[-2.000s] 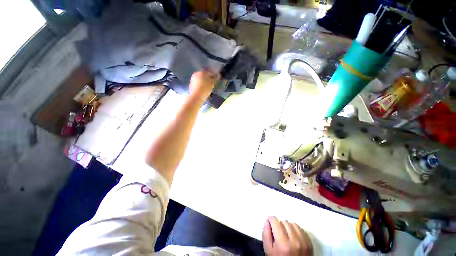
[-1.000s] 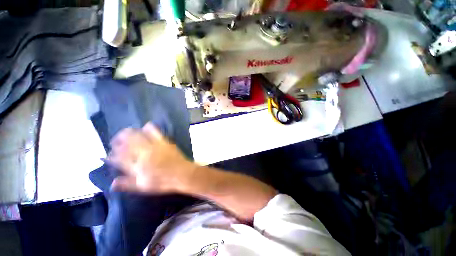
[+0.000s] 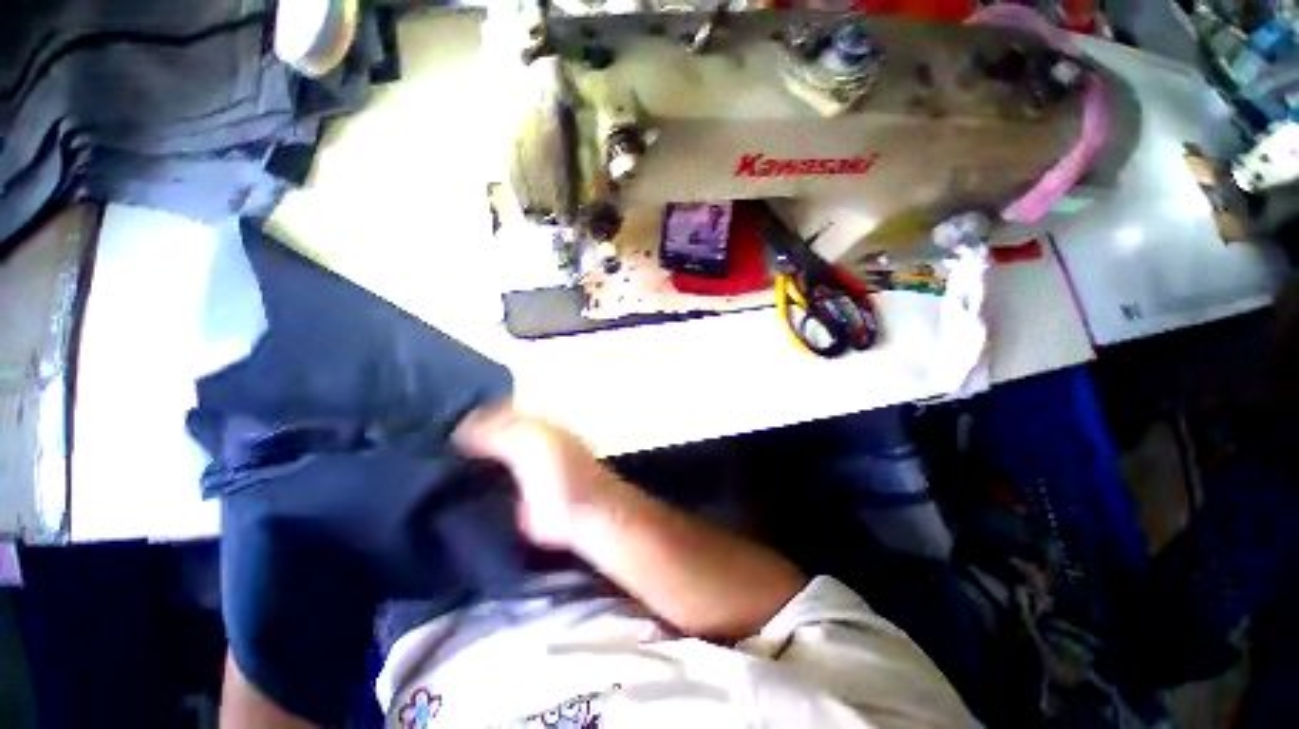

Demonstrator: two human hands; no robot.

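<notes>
A dark grey-blue fabric panel (image 3: 356, 342) lies partly on the white table and hangs over its front edge onto my lap, with a folded, bunched band across its middle. My right hand (image 3: 534, 463), blurred, is shut on the panel's right side near the table edge. My left hand is hidden by the fabric; only a bit of forearm shows at the bottom left.
The Kawasaki sewing machine (image 3: 684, 157) stands behind and right of the fabric. A phone (image 3: 697, 237) on a red cloth (image 3: 744, 268) and scissors (image 3: 826, 313) lie by it. Stacked grey pieces (image 3: 143, 100) are at back left. A white cloth strip (image 3: 964, 321) hangs at right.
The view has swung right from the stack to the machine. The panel has come from the stack side to the front edge and lap. My right hand has moved right along it.
</notes>
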